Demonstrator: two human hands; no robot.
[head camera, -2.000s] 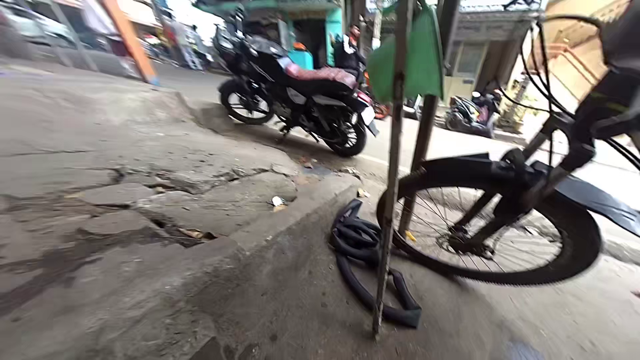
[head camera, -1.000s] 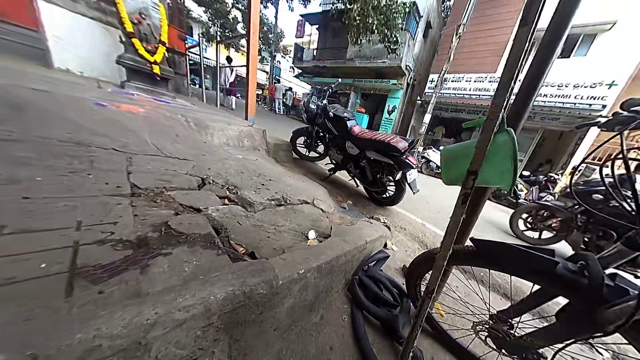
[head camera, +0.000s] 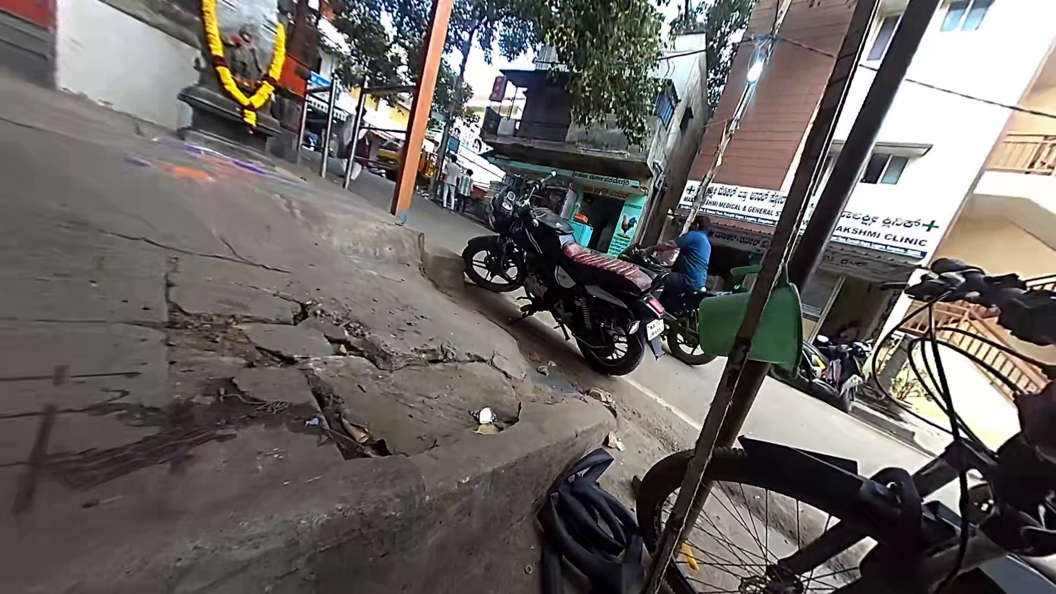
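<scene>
Neither of my hands shows in the head view. Nearest to me at the lower right stands a bicycle, its front wheel behind a slanting metal pole. A green plastic mug hangs at the pole. Black rubber inner tubes lie in a loose heap on the ground, left of the wheel. The bicycle's handlebar and cables are at the right edge, partly cut off.
Cracked, raised paving with a stepped edge fills the left. A parked black motorcycle stands beyond it by the road. A person in a blue shirt is on another motorcycle behind it. An orange post rises farther back.
The view has swung up and tilted, showing more of the street. A person on a motorcycle now shows behind the parked one, where none was visible one second ago.
</scene>
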